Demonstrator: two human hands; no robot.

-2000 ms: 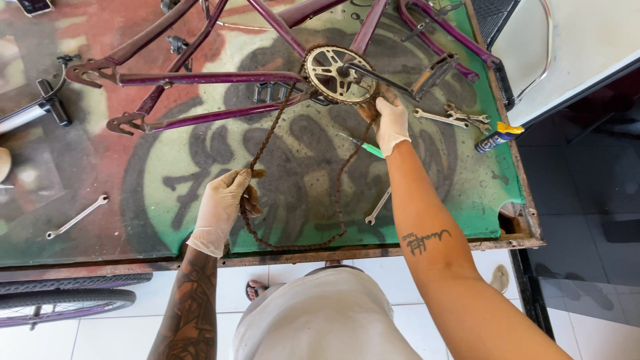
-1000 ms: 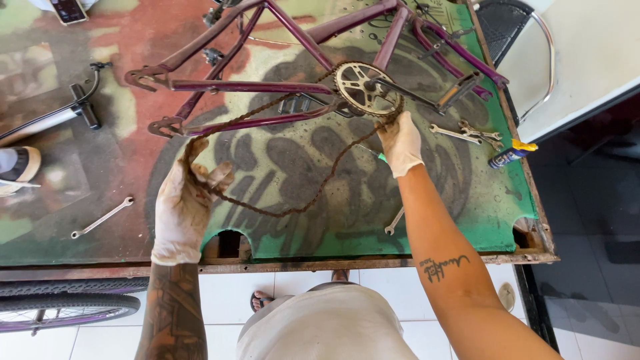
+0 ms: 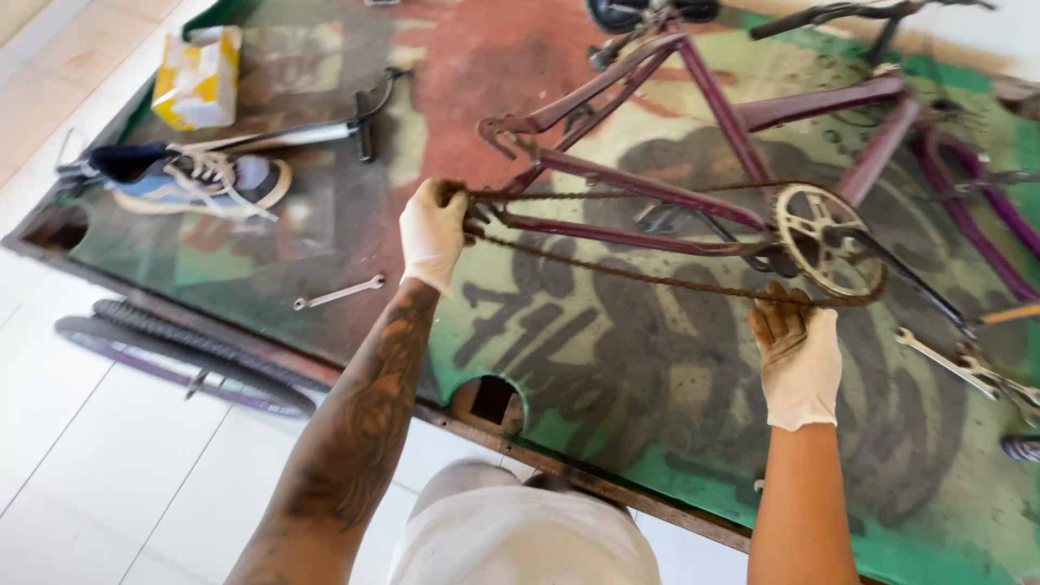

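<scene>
A rusty bicycle chain [image 3: 617, 276] runs around the chainring [image 3: 825, 240] and stretches left as a long loop beside the rear stays of a purple bicycle frame [image 3: 642, 183]. Its left end is pinched in my left hand [image 3: 436, 223], near the frame's rear dropouts. My right hand [image 3: 796, 349], palm up, has its fingertips at the lower run of the chain, just below the chainring; whether they grip it is hard to tell. Both hands wear whitish gloves with dark grease on the fingers. A black crank arm [image 3: 902, 272] reaches to the lower right of the chainring.
On the painted table lie a combination wrench [image 3: 340, 292], more wrenches [image 3: 946, 363] at right, a sneaker [image 3: 195, 179], a floor pump [image 3: 284, 136] and a yellow-white box [image 3: 197, 79]. A table pocket hole [image 3: 490, 402] is at the near edge. Wheels [image 3: 187, 353] stand at lower left.
My left hand has drawn the chain out to the left, and the sagging loop is now nearly straight. My right hand has shifted below the chainring. The view has swung left.
</scene>
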